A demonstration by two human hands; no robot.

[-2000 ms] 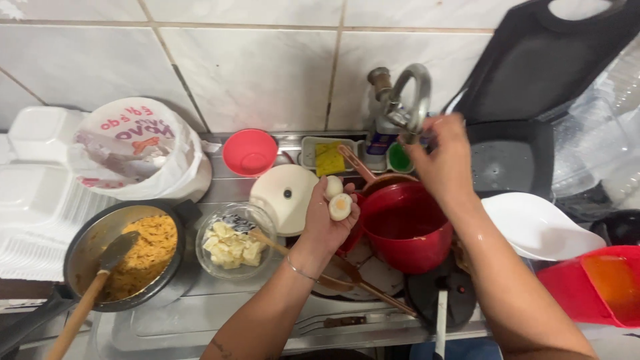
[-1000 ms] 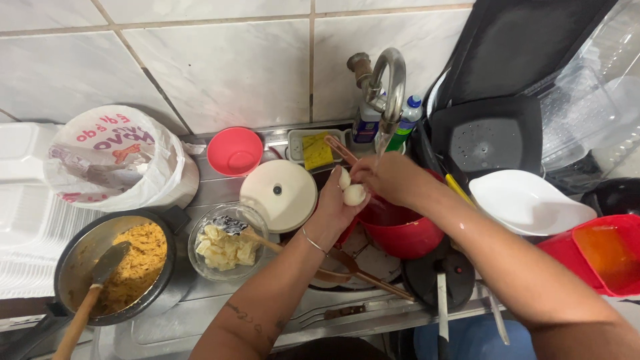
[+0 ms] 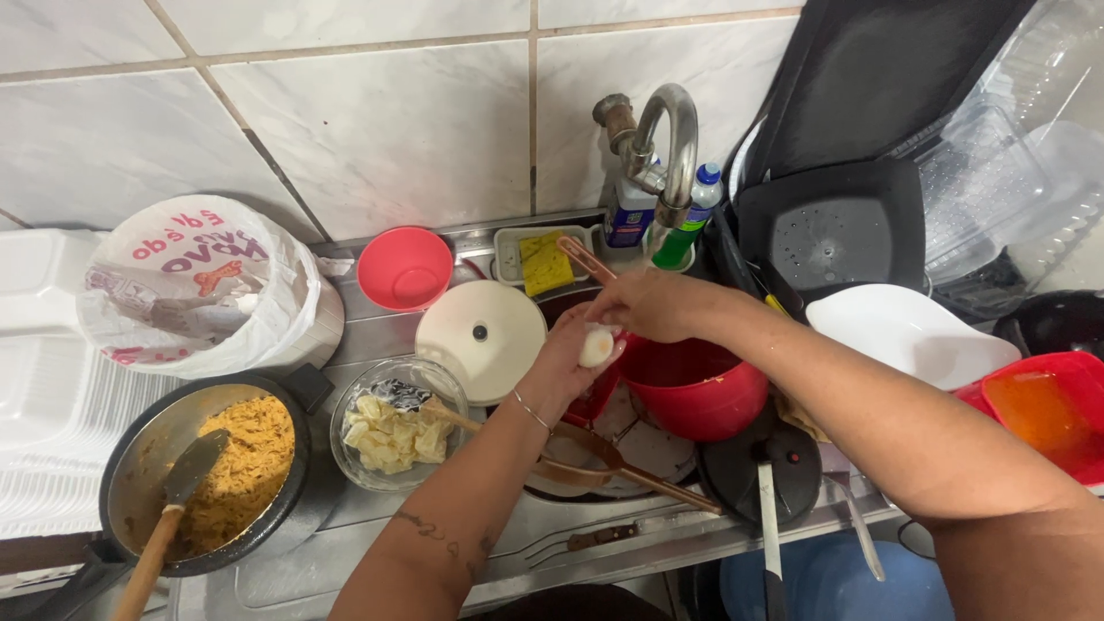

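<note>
My left hand (image 3: 573, 358) is closed around a peeled boiled egg (image 3: 597, 347) above the sink, just left of a red bowl (image 3: 703, 397). My right hand (image 3: 651, 304) reaches over that bowl, its fingertips touching or close to the egg; whether it holds anything I cannot tell. Below the faucet (image 3: 677, 129), a thin trickle of water seems to fall behind the right hand. A copper-coloured utensil handle (image 3: 586, 259) sticks up behind the hands. More utensils and a white dish lie in the sink under my left wrist.
To the left are a glass bowl of pale chunks (image 3: 397, 431), a cream lid (image 3: 479, 345), a pink bowl (image 3: 405, 269), a pan of orange shredded food (image 3: 250, 457) and a bag-lined bin (image 3: 207, 285). A white dish (image 3: 914, 336) and a red container (image 3: 1044, 414) stand right.
My right hand has come down from the faucet to beside my left hand. Two egg pieces showed in my left hand earlier; one shows now.
</note>
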